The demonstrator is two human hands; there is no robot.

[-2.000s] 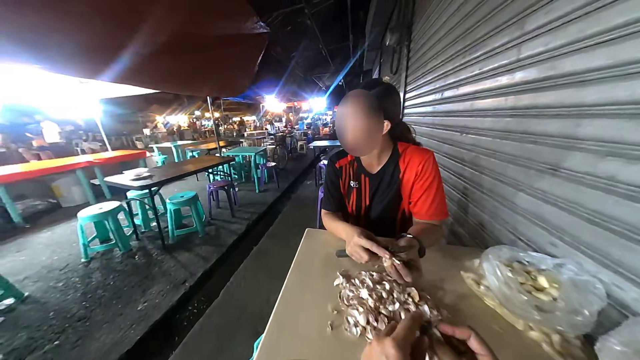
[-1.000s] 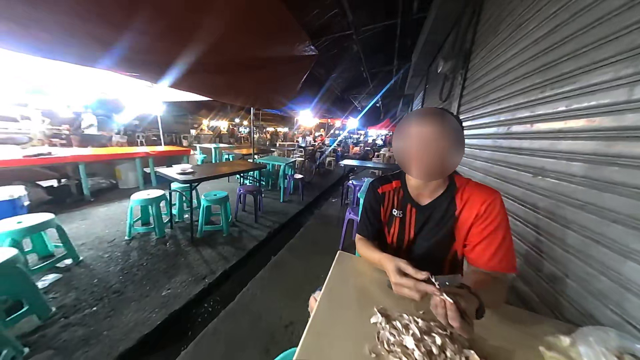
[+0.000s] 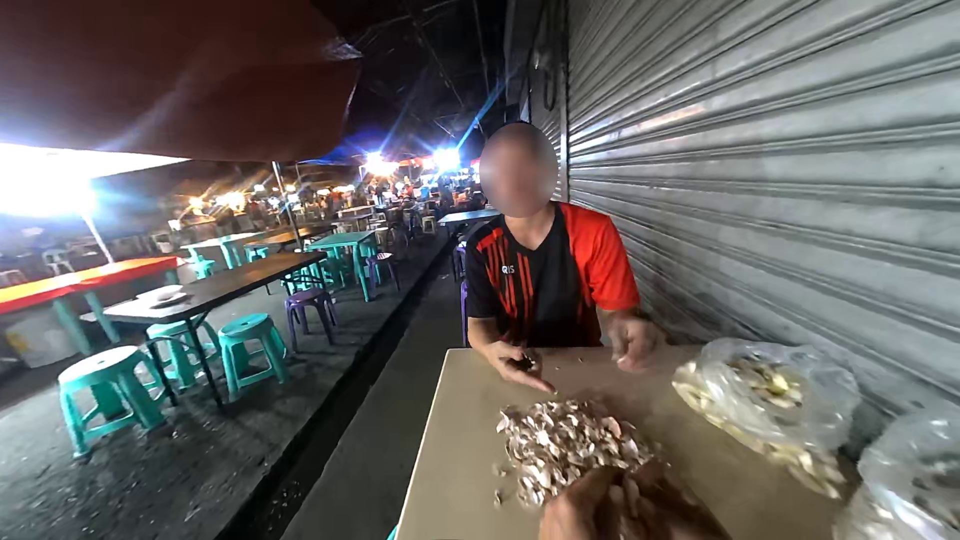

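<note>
A pile of pale, flaky peelings, perhaps garlic skins [image 3: 566, 446], lies on the tan table [image 3: 457, 435]. At its near right edge are my left hand [image 3: 577, 506] and my right hand [image 3: 667, 506], close together, with pale pieces between them. Blur and overlap hide what each hand holds. Across the table a seated person in a red and black shirt [image 3: 540, 285] has one hand [image 3: 521, 365] low over the tabletop with a small dark thing in it; the other hand [image 3: 631, 341] is raised and blurred.
A clear plastic bag [image 3: 780, 382] with pale pieces lies at the right, more pieces [image 3: 806, 469] beside it. Another plastic bag [image 3: 911, 480] is at the lower right. A metal roller shutter [image 3: 772, 165] runs along the right. Teal stools [image 3: 251, 349] and a dark table [image 3: 225, 285] stand left.
The view swung left and back. The other person's hands, together over the table earlier, are now apart. My hands, out of view one second ago, show again at the pile.
</note>
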